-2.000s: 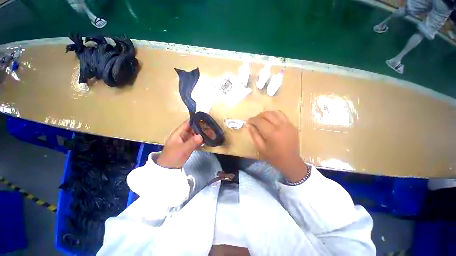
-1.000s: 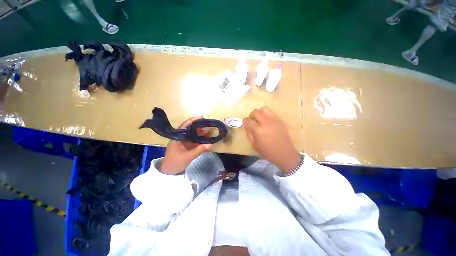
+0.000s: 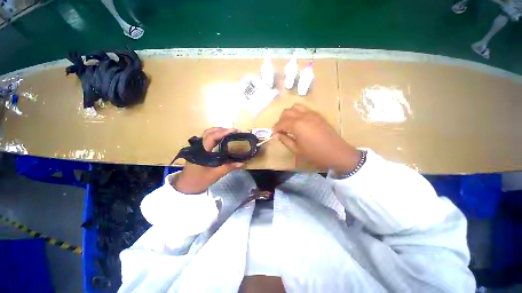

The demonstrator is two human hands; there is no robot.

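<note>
My left hand (image 3: 209, 166) holds a black sash part (image 3: 239, 147) above the bench's near edge, its ring facing up and its tail hanging over to the left. My right hand (image 3: 306, 134) pinches a thin pale stick (image 3: 265, 140), whose tip is at the right side of the ring. Whether it touches cannot be told for sure. A small white oval dish (image 3: 262, 133) lies on the bench just behind the stick, partly covered.
A pile of black sash parts (image 3: 113, 80) lies at the bench's left. White bottles (image 3: 305, 79) and a printed white packet (image 3: 256, 94) lie behind my hands. Figure legs (image 3: 123, 22) lie on the green belt (image 3: 240, 26). A blue crate (image 3: 89, 240) holds black parts below.
The sash part has turned from upright to lying sideways, with its tail now to the left. The stick in my right hand has moved from the dish to the ring. The figures on the belt have shifted right.
</note>
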